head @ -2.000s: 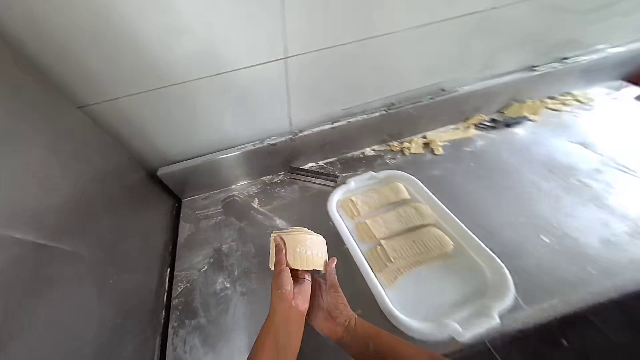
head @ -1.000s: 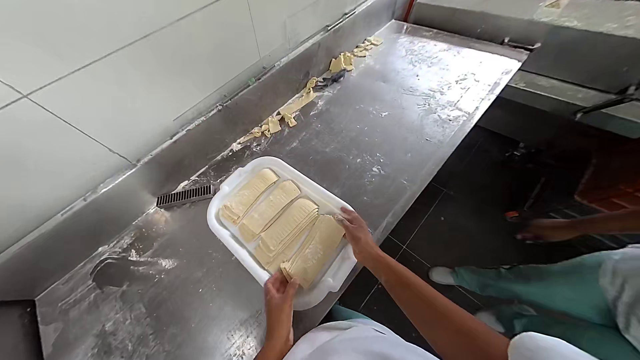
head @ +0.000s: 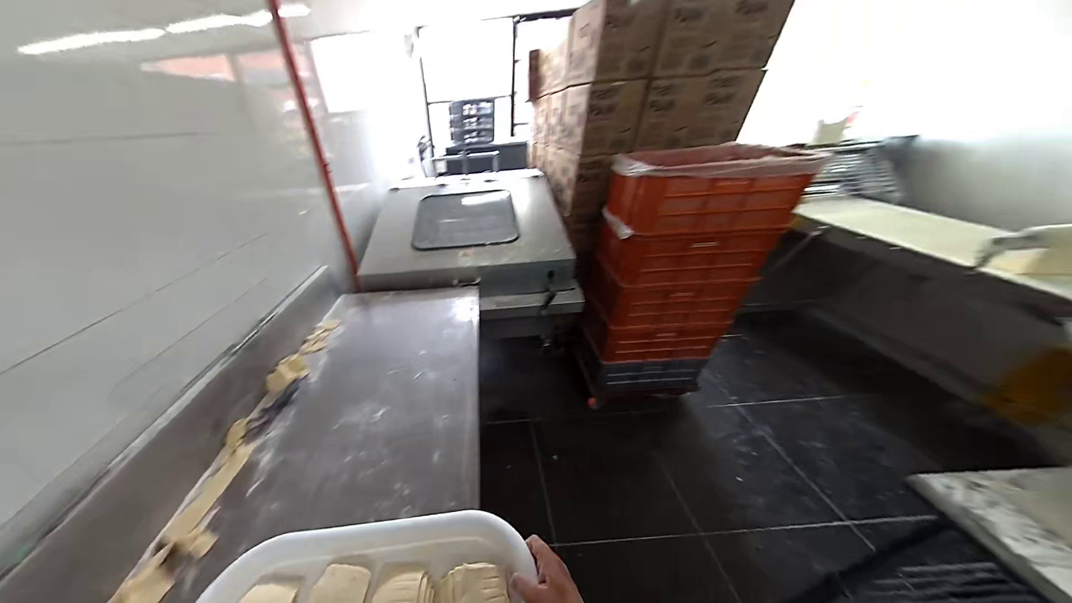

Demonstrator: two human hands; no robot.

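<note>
At the bottom of the head view is a white plastic tray [head: 394, 536], cut off by the frame edge. Several folded pieces of pale dough [head: 341, 584] lie in it side by side. My right hand [head: 548, 576] grips the tray's right rim, thumb over the edge. My left hand is out of view. Scraps of dough [head: 219, 477] run along the wall side of the steel table [head: 377, 402], left of and beyond the tray.
Stacked orange crates [head: 682, 268] stand on a low base right of the table's far end. Behind them rise cardboard boxes [head: 615, 109]. A steel machine [head: 469, 222] with a windowed lid adjoins the table. A floury surface [head: 1005, 511] juts in at lower right.
The view has swung up and along the table. A folded dough piece, held in both hands two seconds ago, was at the tray a second ago. My left hand has left the view.
</note>
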